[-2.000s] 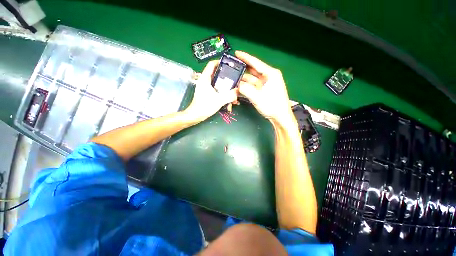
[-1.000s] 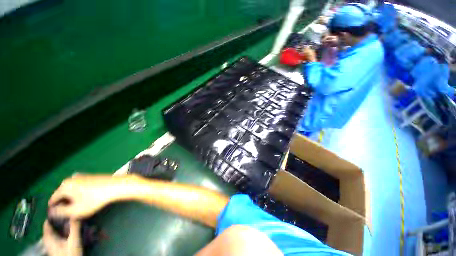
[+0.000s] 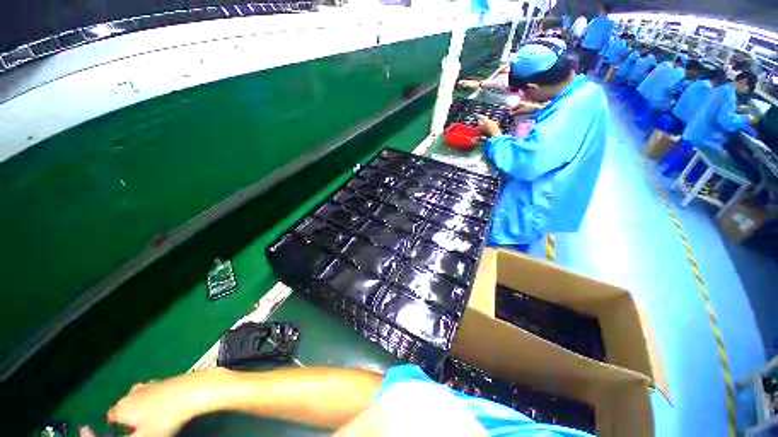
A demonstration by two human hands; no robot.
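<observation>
My right hand [image 3: 147, 413] is at the lower left, cut off by the bottom edge; its fingertips and anything in them are hidden. A small skin-coloured bit at the bottom edge may be a fingertip of my left hand [image 3: 86, 432]; the rest is out of the picture. The handset is not visible. One green circuit board unit [image 3: 221, 280] lies on the green belt [image 3: 162, 316], and part of another shows at the bottom left corner [image 3: 55, 429]. A chunky black open piece [image 3: 258, 344] lies at the mat's back edge, beyond my forearm.
A tall stack of glossy black blister trays [image 3: 397, 243] stands right of the mat. Beside it is an open cardboard carton [image 3: 635, 329] with black trays inside. A person in blue [image 3: 554, 141] works beyond, near a red bin [image 3: 462, 135]. More people sit along the far line.
The view has swung right and up, showing the neighbour and aisle. My hands, earlier together on a black handset, have slipped to the bottom left edge, and the handset has left view.
</observation>
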